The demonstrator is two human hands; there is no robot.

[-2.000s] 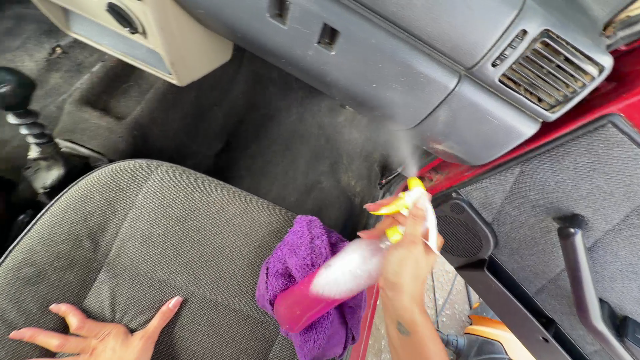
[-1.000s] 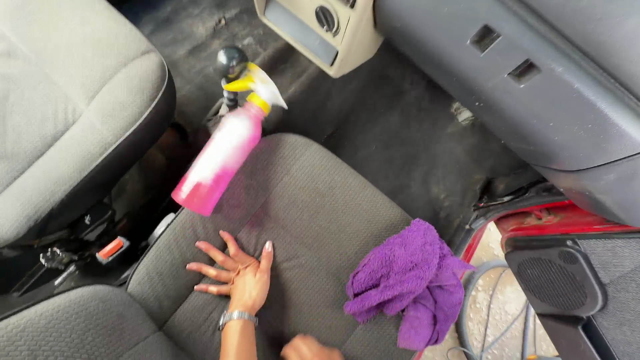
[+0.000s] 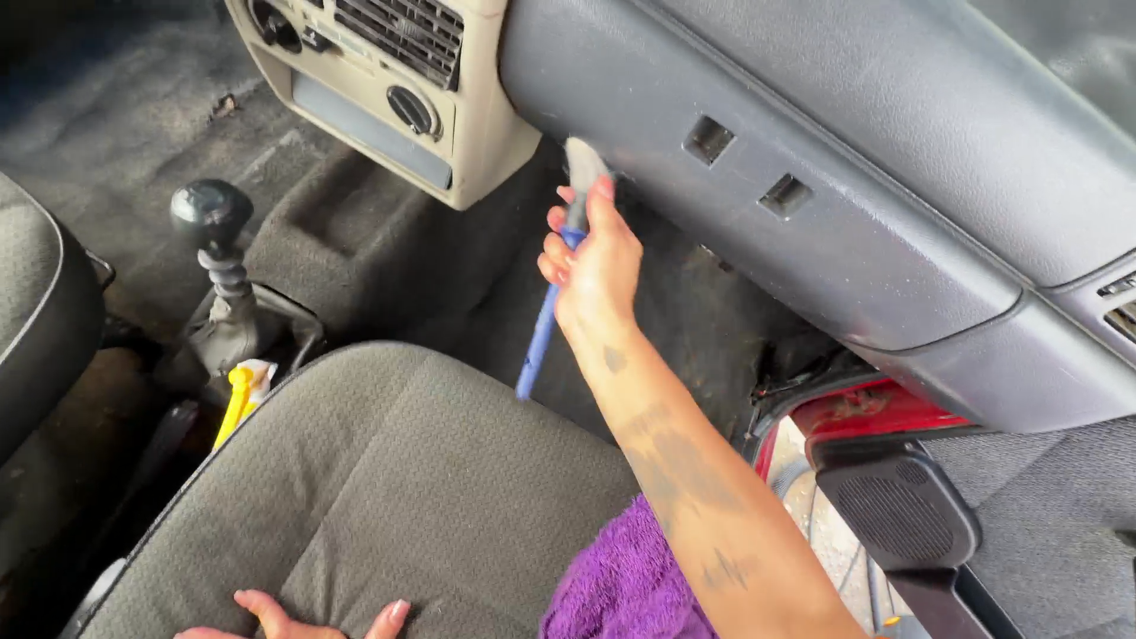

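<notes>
My right hand (image 3: 599, 253) grips a detailing brush (image 3: 544, 333) with a blue handle. Its pale bristles meet the lower edge of the grey dashboard panel (image 3: 754, 231), near the beige centre console (image 3: 484, 133). At the bottom edge my left hand (image 3: 302, 621) rests on the grey fabric car seat (image 3: 426, 461), fingers spread and mostly cut off by the frame. A purple cloth (image 3: 621, 577) lies on the seat, partly behind my right forearm. The yellow and white spray head (image 3: 238, 399) of a bottle shows beside the seat's left edge; the bottle's body is hidden.
A gear lever (image 3: 213, 217) stands left of the seat, with another seat (image 3: 35, 302) beyond it. Dark floor covering (image 3: 692, 311) lies under the dashboard. At the right, a door with a black speaker (image 3: 901, 515) stands open beside the red sill (image 3: 870, 408).
My right hand, which held the spray bottle two seconds ago, now holds the brush at the dashboard. The bottle, over the seat's left side one second ago, is down beside the seat.
</notes>
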